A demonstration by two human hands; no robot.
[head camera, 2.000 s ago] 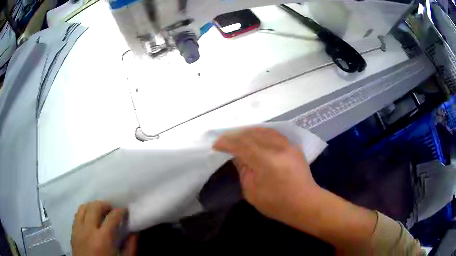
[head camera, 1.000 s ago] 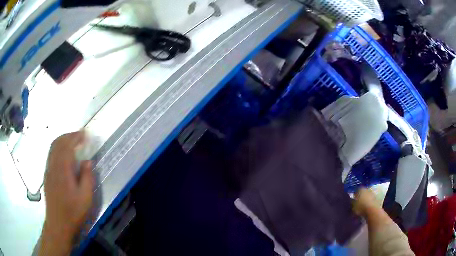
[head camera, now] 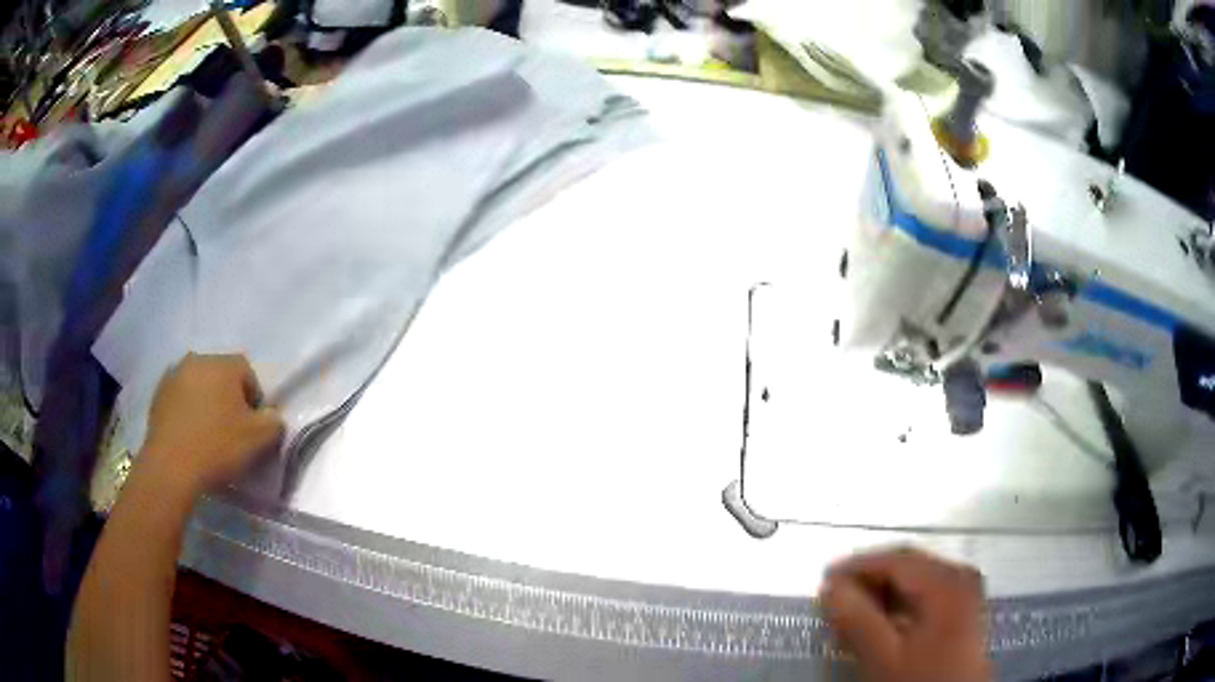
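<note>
A stack of pale grey cut pieces (head camera: 347,187) with darker layered edges lies on the left of the white table. My left hand (head camera: 207,426) is on the stack's near end, fingers curled at its edge; whether it grips a piece cannot be told. My right hand (head camera: 906,613) is at the table's front edge over the ruler, fingers curled, slightly blurred and cut off by the lower edge; no fabric shows in it. The sewing machine head (head camera: 933,253) stands at the right, with the stubby grey cylinder (head camera: 965,400) beside its needle area.
Black-handled scissors (head camera: 1133,500) lie right of the needle area, near a small red-and-black object (head camera: 1015,378). The ruler strip (head camera: 533,606) runs along the front edge. Dark and blue fabric (head camera: 127,253) hangs at the far left.
The view has swung left from the blue basket. The dark panel my right hand held over there is out of view. My left hand has moved from the table front to the pale stack.
</note>
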